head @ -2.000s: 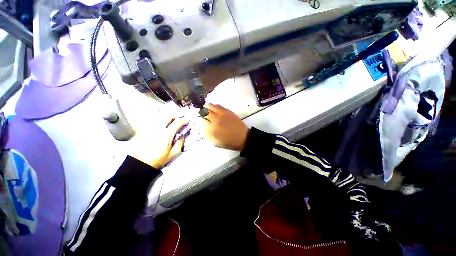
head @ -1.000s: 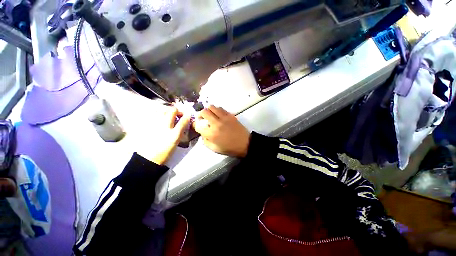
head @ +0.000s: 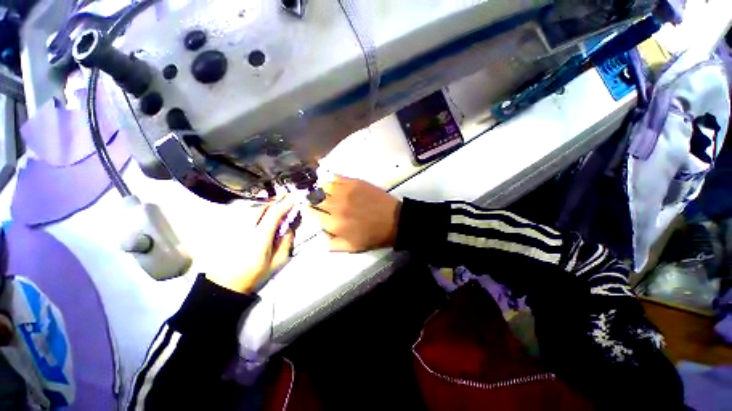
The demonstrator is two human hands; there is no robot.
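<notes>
My left hand (head: 261, 247) and my right hand (head: 351, 215) are close together on the white table, just in front of the needle area (head: 290, 181) of the sewing machine (head: 265, 80). A small purple fabric piece (head: 292, 221) shows between the fingers, washed out by bright light. The left fingers are bent around its left side. The right fingertips press at its right side, with a dark round item, perhaps a ring, at the index finger. The exact grip and the needle are hard to make out.
A gooseneck lamp (head: 154, 241) stands left of the needle. Purple curved panels (head: 60, 189) lie on the left. A smartphone (head: 430, 127) lies under the machine arm, near a blue card (head: 616, 74). A white and purple bundle (head: 676, 160) hangs off the right end.
The camera view has shifted, so the machine head and lamp appear further left and lower. Both hands stay at the needle, and the left hand sits slightly lower and further left in the picture.
</notes>
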